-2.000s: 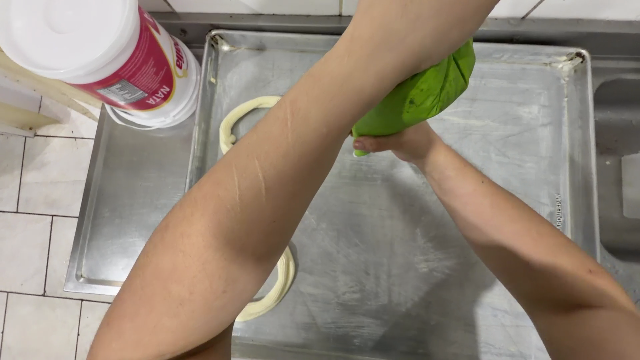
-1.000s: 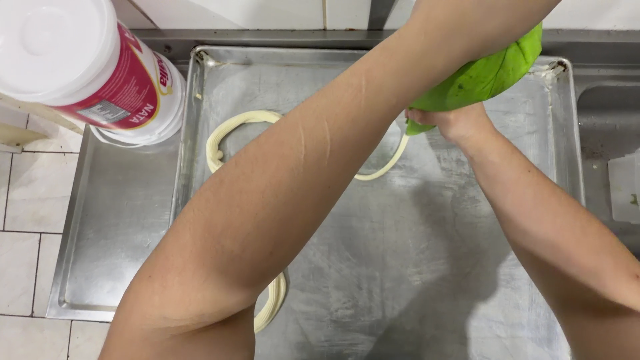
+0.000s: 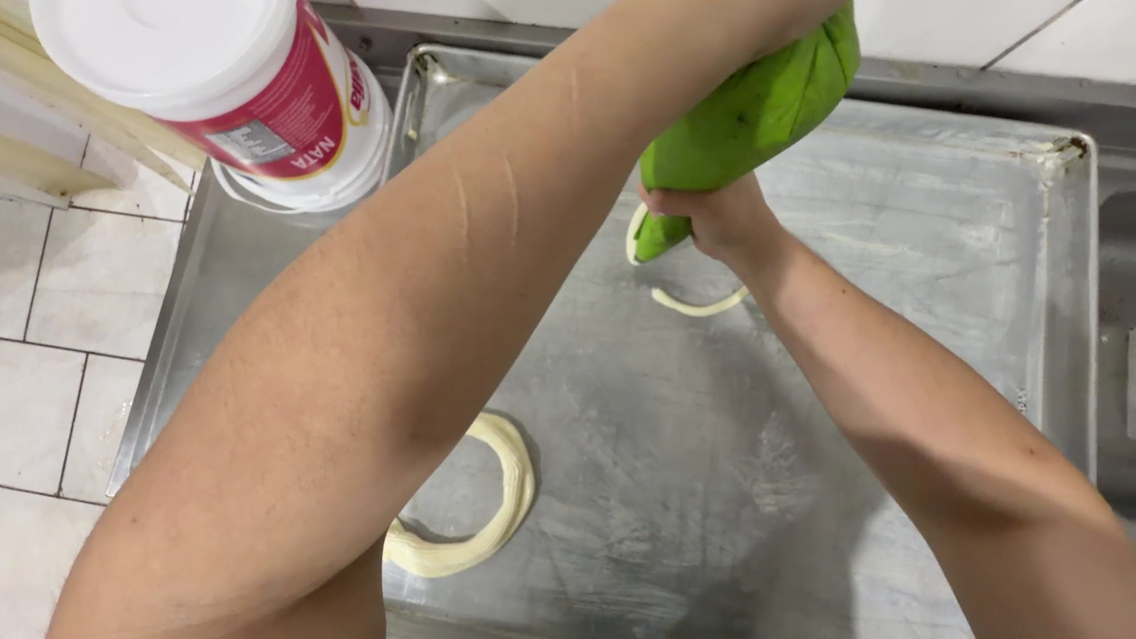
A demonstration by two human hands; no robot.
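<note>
A green piping bag [image 3: 745,115] hangs over a large metal baking tray [image 3: 932,129], its narrow tip pointing down and left. My right hand [image 3: 714,209] grips the bag just above the tip. My left forearm crosses the view toward the bag's upper part; the left hand is beyond the top edge. Pale dough [image 3: 701,306] lies as a curved strip below the tip, with another pale bit against the tip's left side. My right hand hides what lies between them. A ring of ridged pale dough [image 3: 510,497] is lower on the tray, partly behind my left forearm.
A white bucket [image 3: 328,177] with a red label and lid stands at the upper left on a metal surface [image 3: 240,257]. A tiled wall [image 3: 923,31] runs behind the tray. A metal basin [image 3: 1114,355] borders it at right, and floor tiles [image 3: 98,293] show at left.
The bag's tip and my right hand have moved left and toward me over the tray since one second ago. Two seconds ago no dough strip showed below the tip.
</note>
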